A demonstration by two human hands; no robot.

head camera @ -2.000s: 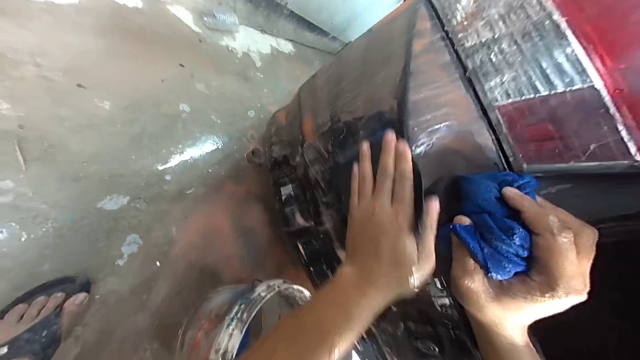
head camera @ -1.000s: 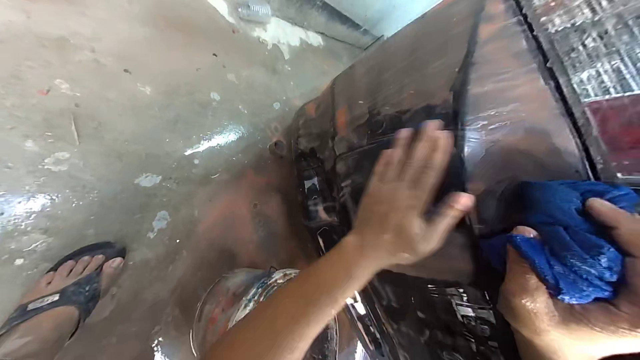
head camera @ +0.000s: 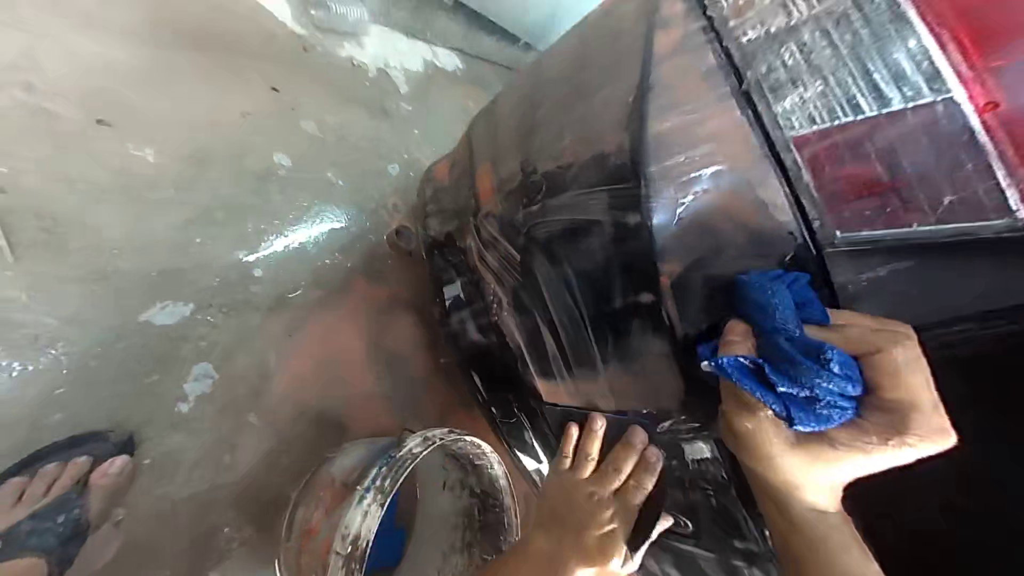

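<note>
My left hand [head camera: 604,484] lies over the lower part of a vehicle's dark, wet bumper [head camera: 584,272], fingers stretched away from me; a dark edge shows beneath the palm, and whether it is a held piece cannot be told. Streaks and patches of orange and grey mark the bumper above it. At the right, my right hand [head camera: 864,400] is closed around a crumpled wet blue cloth [head camera: 788,352], beside the bumper's corner and below the tail light [head camera: 896,160].
A paint-smeared bucket [head camera: 368,504] stands at bottom centre, with something blue inside. Wet concrete floor [head camera: 200,200] with pale spots spreads to the left, where a sandalled foot [head camera: 64,504] rests. A ridged clear object [head camera: 340,12] lies at the top.
My left hand has moved down the bumper toward its lower edge, uncovering the streaked surface. My right hand still grips the blue cloth. The view has shifted somewhat.
</note>
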